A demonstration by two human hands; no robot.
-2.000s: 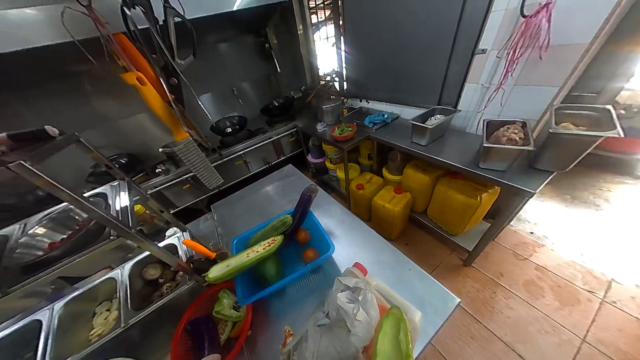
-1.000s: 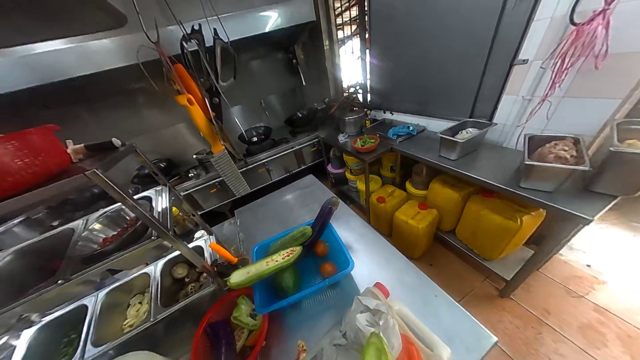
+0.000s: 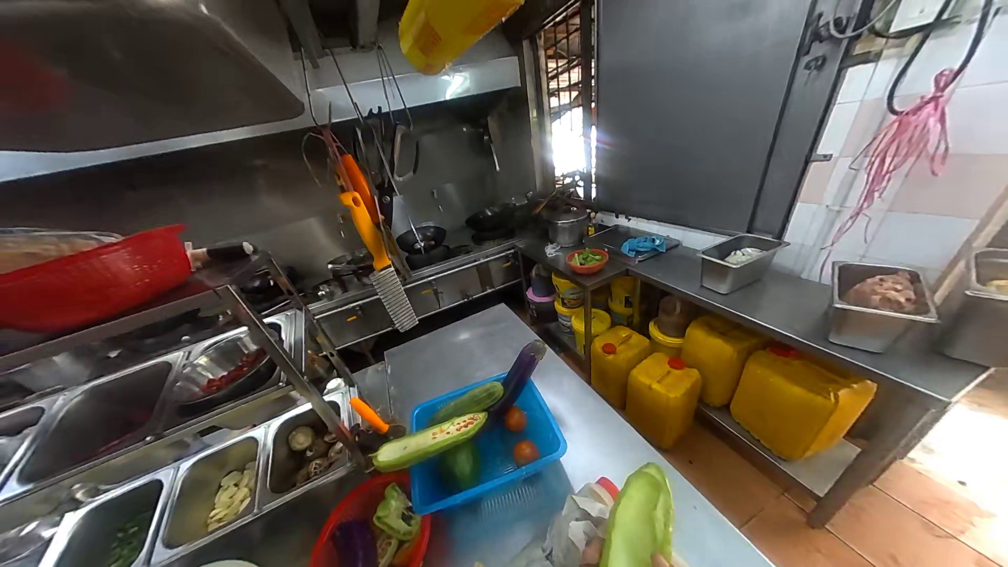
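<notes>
A pale green gourd (image 3: 642, 516) stands nearly upright at the bottom edge, held by fingers (image 3: 591, 553) at its lower left; more fingertips (image 3: 660, 561) show at its lower right. Most of the hand or hands is out of frame, so I cannot tell left from right. Left of the gourd lies a crumpled clear plastic bag (image 3: 579, 520), with a red cap (image 3: 607, 487) behind it. In a blue plastic basket (image 3: 504, 482) are a cut gourd half (image 3: 431, 442), a green cucumber-like vegetable (image 3: 468, 402), an eggplant (image 3: 520, 378) and tomatoes (image 3: 526, 452).
A red basket (image 3: 321, 543) with an eggplant and green pepper pieces stands on the steel table (image 3: 465, 339). Steel pans (image 3: 209, 500) of ingredients line the left. An orange-handled tool (image 3: 366, 228) hangs ahead. Yellow jerrycans (image 3: 664, 398) sit under the right counter (image 3: 795, 323).
The pale green gourd, low in the view earlier, now stands taller and nearly upright with fingers visible on it. The blue basket and its vegetables stay put. The view has shifted.
</notes>
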